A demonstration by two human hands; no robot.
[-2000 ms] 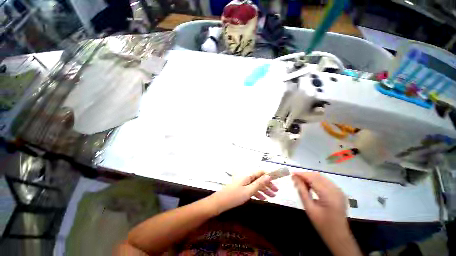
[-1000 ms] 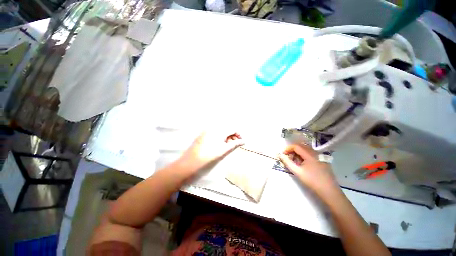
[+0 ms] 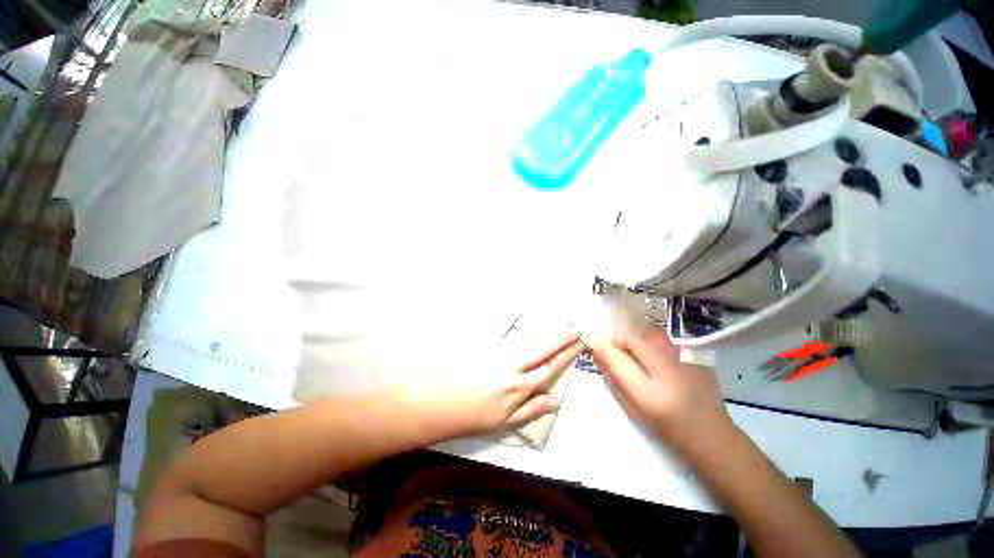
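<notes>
A beige-white garment panel (image 3: 338, 338), washed out by glare, lies on the white machine table. A small beige fabric piece (image 3: 536, 428) lies over its right part, its corner near the table's front edge. My left hand (image 3: 512, 395) lies on this cloth and holds it down, fingertips pointing at the needle area. My right hand (image 3: 659, 381) holds the cloth's right edge with bent fingers, just in front of the sewing machine head (image 3: 719, 207). The two hands' fingertips nearly meet. The needle and presser foot cannot be made out clearly.
A turquoise bottle-shaped piece (image 3: 580, 122) lies behind the work. Red-orange snips (image 3: 804, 360) lie on the machine bed at right. Grey-beige cut pieces (image 3: 153, 164) lie on plastic at far left. A teal arm (image 3: 905, 24) hangs above the machine.
The view has moved closer to the machine. My left hand has moved right and down onto the small piece, closer to my right hand. The cloth edge stretched between my hands is now mostly covered.
</notes>
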